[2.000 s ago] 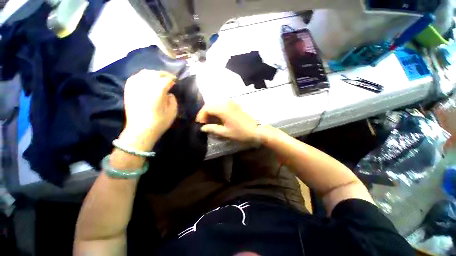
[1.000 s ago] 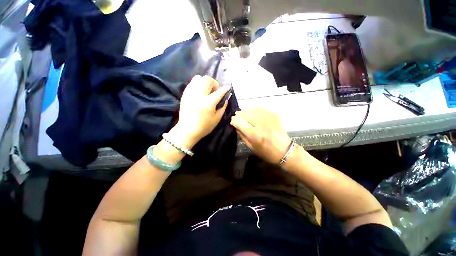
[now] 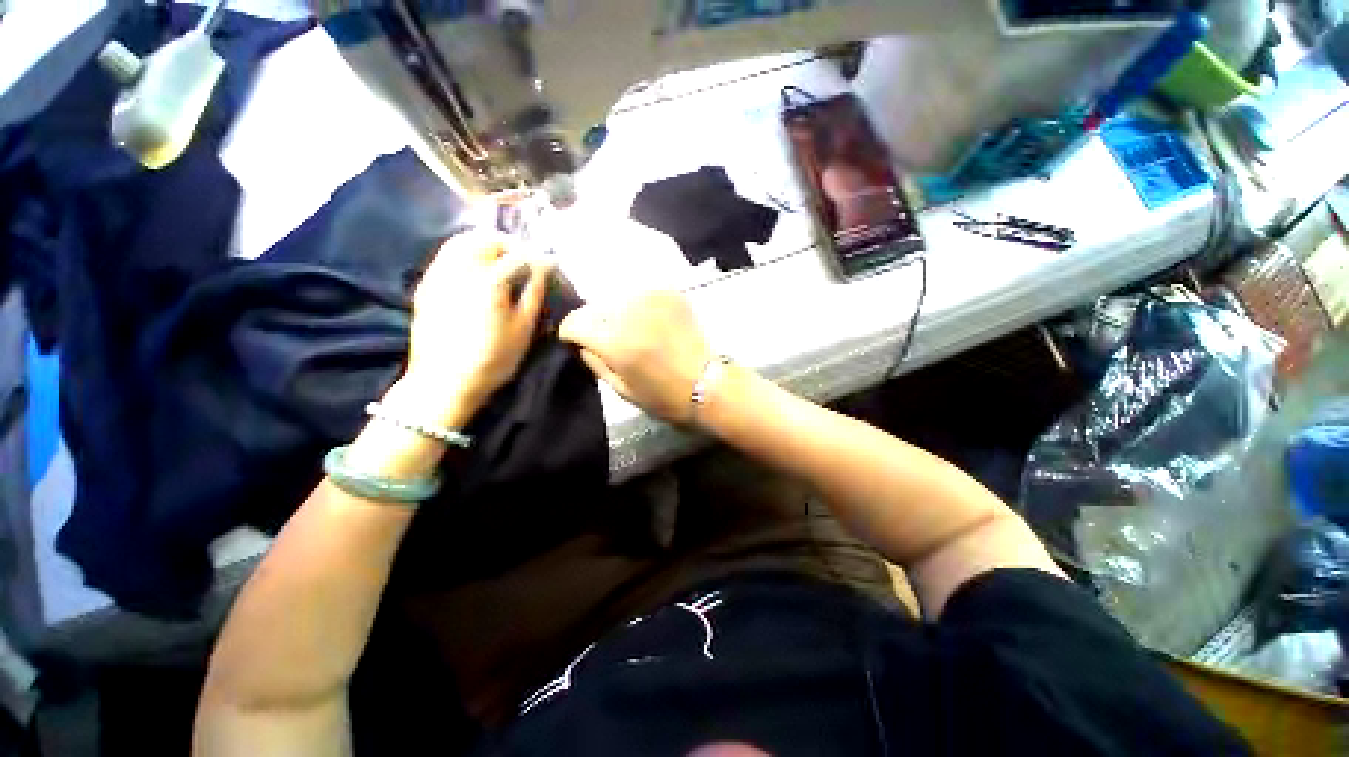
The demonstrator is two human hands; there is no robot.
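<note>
The dark navy garment (image 3: 296, 326) lies left of the needle and hangs over the table's front edge onto the lap. My left hand (image 3: 471, 318) rests on it just in front of the presser foot area (image 3: 518, 210), fingers pinching the cloth near its right edge. My right hand (image 3: 639, 343) is bare, at the garment's right edge by the table's front, its curled fingertips gripping the dark edge. The exact fold between the fingertips is too blurred to tell. Small black cut pieces (image 3: 707, 215) lie flat right of the needle.
A smartphone (image 3: 854, 185) with a lit picture and cable lies right of the cut pieces. Slim dark tools (image 3: 1015, 231), a teal cluster (image 3: 1013, 153) and a blue tray (image 3: 1154, 160) are farther right. A pale lamp (image 3: 169, 101) is upper left. A shiny plastic bag (image 3: 1147, 392) is on the floor.
The view has shifted and tilted between frames. My left hand's fingers are now closer to the presser foot. Both hands remain on the garment.
</note>
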